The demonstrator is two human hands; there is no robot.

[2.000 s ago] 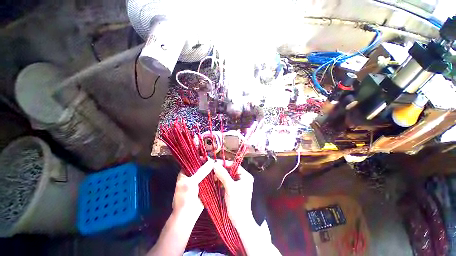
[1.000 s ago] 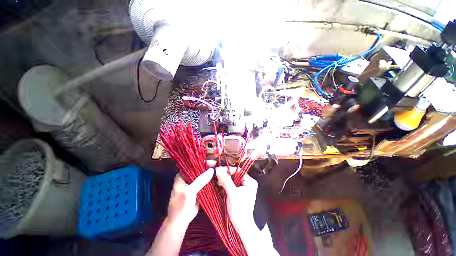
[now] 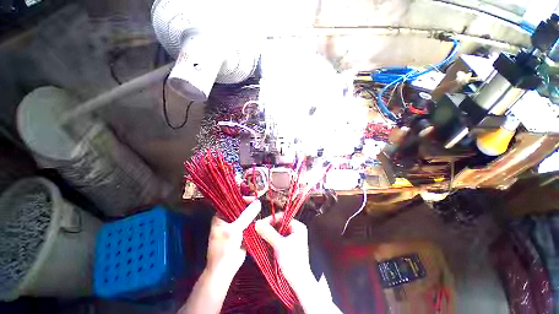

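My left hand (image 3: 228, 241) is closed around a thick fanned bunch of red wires (image 3: 216, 182), whose ends point up and left over the bench edge. My right hand (image 3: 288, 240) grips a thinner bunch of red wires (image 3: 296, 199) with paler, glare-lit tips. The two bunches meet below my hands and run down to my lap. Two pale round-cornered guides (image 3: 281, 179) sit side by side at the bench edge, just beyond my hands, with red inside the left one. The whitish machine (image 3: 306, 110) behind them is washed out by glare.
Small grey metal bits (image 3: 217, 135) lie heaped on the bench's left. A black and silver press (image 3: 490, 92) stands right. A white fan (image 3: 205, 55) is upper left. A blue perforated stool (image 3: 138, 253) and a pale bucket (image 3: 58, 236) stand lower left. A dark flat object (image 3: 401, 270) lies on cardboard lower right.
The single wires that stood upright between my hands no longer show there. My right hand and its bunch have shifted slightly, with the bunch's tips leaning further right. The view has shifted slightly.
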